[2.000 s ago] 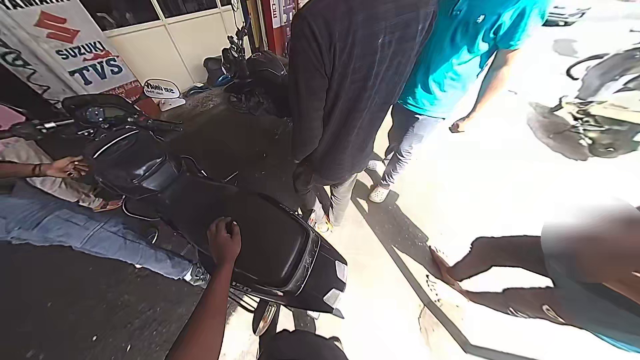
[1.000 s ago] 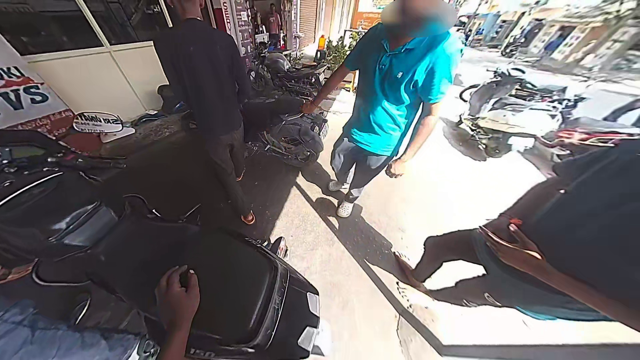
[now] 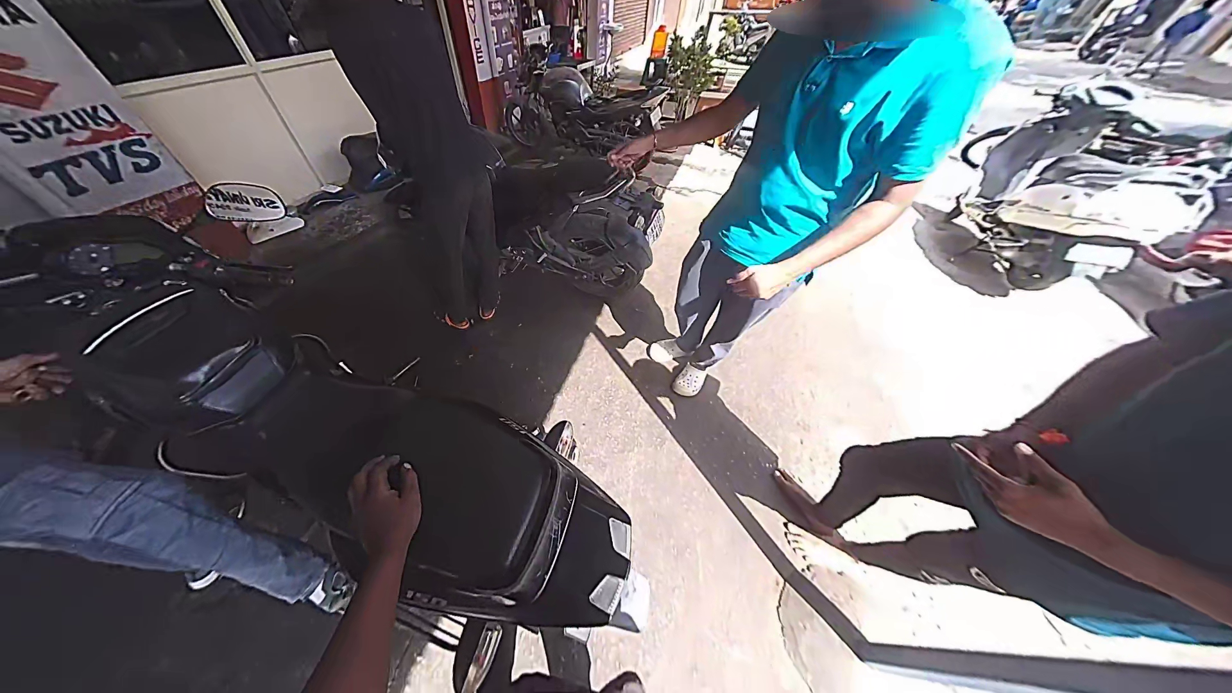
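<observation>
My left hand (image 3: 385,505) rests on the black seat (image 3: 472,481) of a parked motorcycle, near the seat's middle. Its fingers are curled around a small dark object (image 3: 397,474), too hidden to name. The motorcycle's fuel tank (image 3: 159,351) lies toward the left, with the handlebar (image 3: 106,255) beyond it. At the lower right of the seat is the dark tail panel (image 3: 582,553) with pale, sunlit patches. My right hand is not in view.
A person in a teal shirt (image 3: 828,144) stands ahead, one hand near another parked motorcycle (image 3: 606,231). A person in dark clothes (image 3: 1136,462) is close at right. Jeans (image 3: 144,520) and a hand show at left. More motorcycles (image 3: 1088,192) stand in sunlight.
The view has swung up and right from the first frame. The person in dark clothes ahead now stands farther from the motorcycle seat. My left hand stays on the seat.
</observation>
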